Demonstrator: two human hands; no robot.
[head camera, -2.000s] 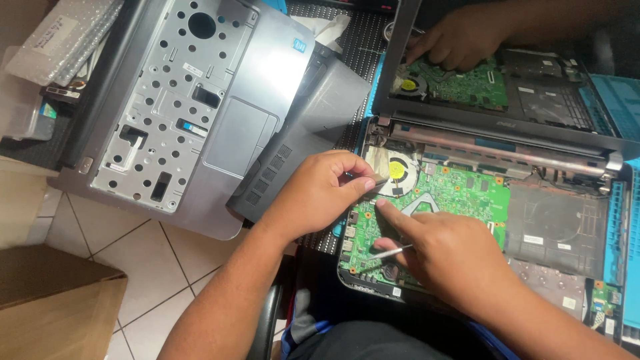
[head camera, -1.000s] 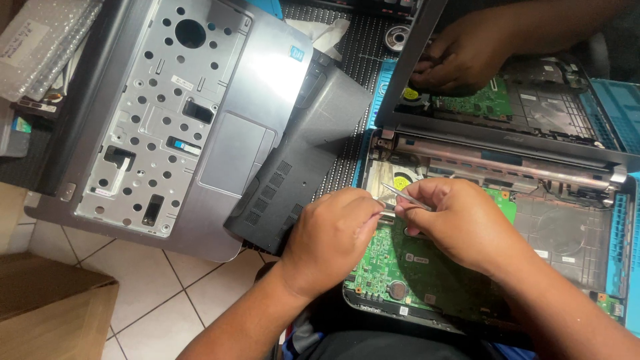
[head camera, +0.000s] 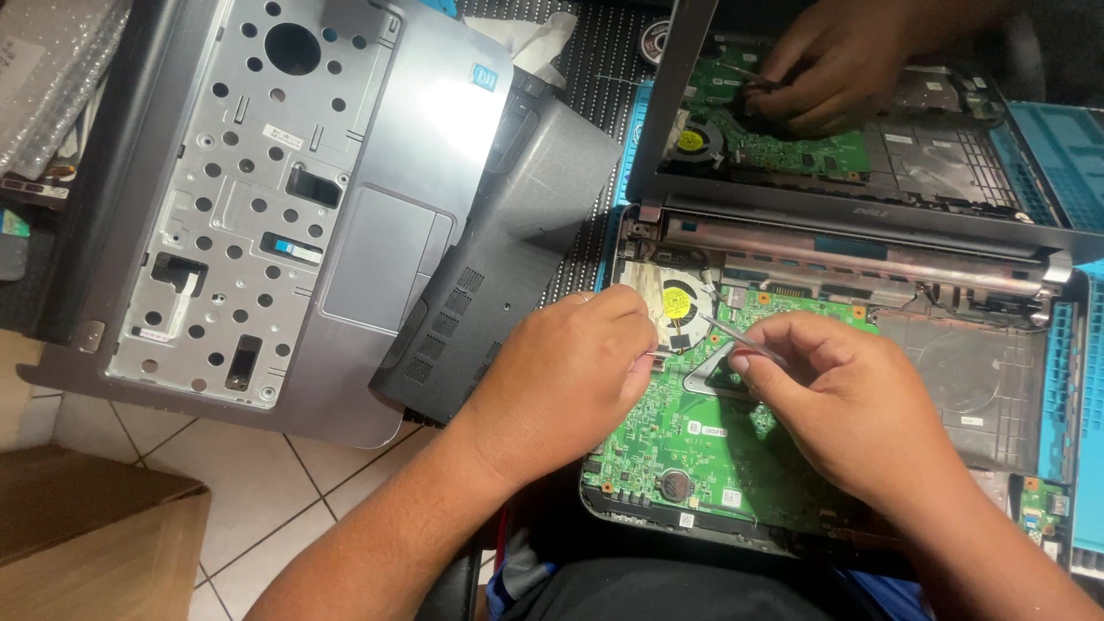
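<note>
An opened Dell laptop lies before me, its green motherboard (head camera: 690, 457) bare and its dark screen (head camera: 862, 103) raised, mirroring a hand. My right hand (head camera: 828, 397) holds slim metal tweezers (head camera: 746, 338) over the board, their tip near the cooling fan (head camera: 681, 306) with a yellow centre. My left hand (head camera: 573, 371) is at the fan's lower left edge, fingertips pinched together; whether something is between them is hidden. Strips of tape (head camera: 645, 289) lie on the fan's left side. A triangular metal bracket (head camera: 711, 375) shows between my hands. A round coin cell (head camera: 675, 486) sits near the board's front edge.
At left lies a removed palm rest with touchpad (head camera: 379, 259). A black bottom cover (head camera: 517, 250) overlaps it. Bubble-wrapped parts (head camera: 60, 78) sit at the far left, a cardboard box (head camera: 95, 526) below. A blue mat (head camera: 1052, 164) extends under the laptop; a small spool (head camera: 655, 41) stands behind.
My right hand has moved right from my left hand since one second ago, uncovering the fan. The tweezers remain in my right hand. My left hand has stayed near the fan's left side.
</note>
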